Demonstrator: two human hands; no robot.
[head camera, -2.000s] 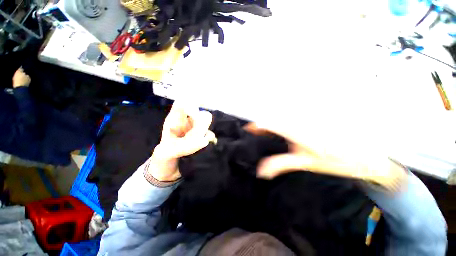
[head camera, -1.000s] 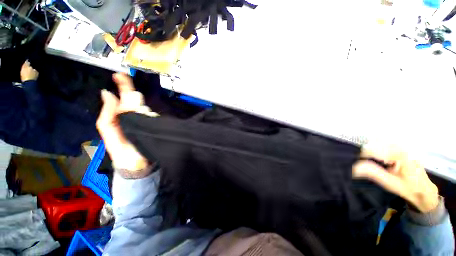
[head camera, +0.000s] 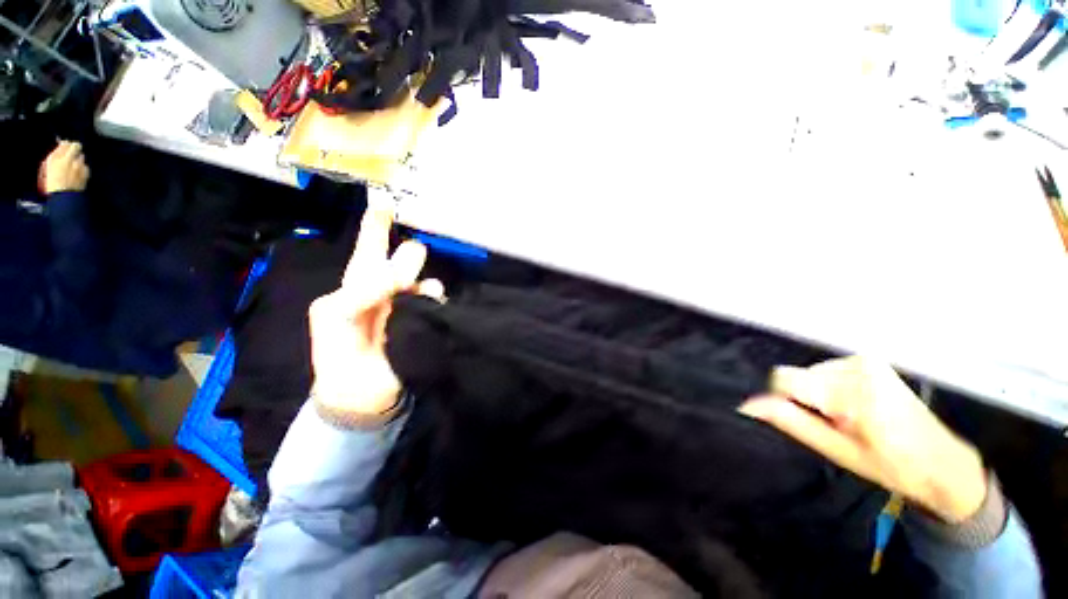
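A large black cloth (head camera: 562, 410) lies over my lap below the table's front edge, with a long seam or folded edge running across it between my hands. My left hand (head camera: 365, 322) holds the cloth's left end between thumb and fingers, with the index finger pointing up toward the table edge. My right hand (head camera: 873, 427) pinches the cloth's right part near the table edge. The lower cloth is too dark to show its shape.
The white table (head camera: 656, 164) bears a heap of black strips (head camera: 492, 47), cardboard (head camera: 357, 140), red-handled scissors (head camera: 287, 91) and an orange-handled tool (head camera: 1054, 208). Left are a grey machine housing (head camera: 234, 47), blue crate (head camera: 217, 427), red stool (head camera: 152, 503) and another person's sleeve (head camera: 88, 281).
Two seconds ago both hands were apart over the cloth. One second ago they stretched it wide; now they are closer together and the cloth between them hangs lower.
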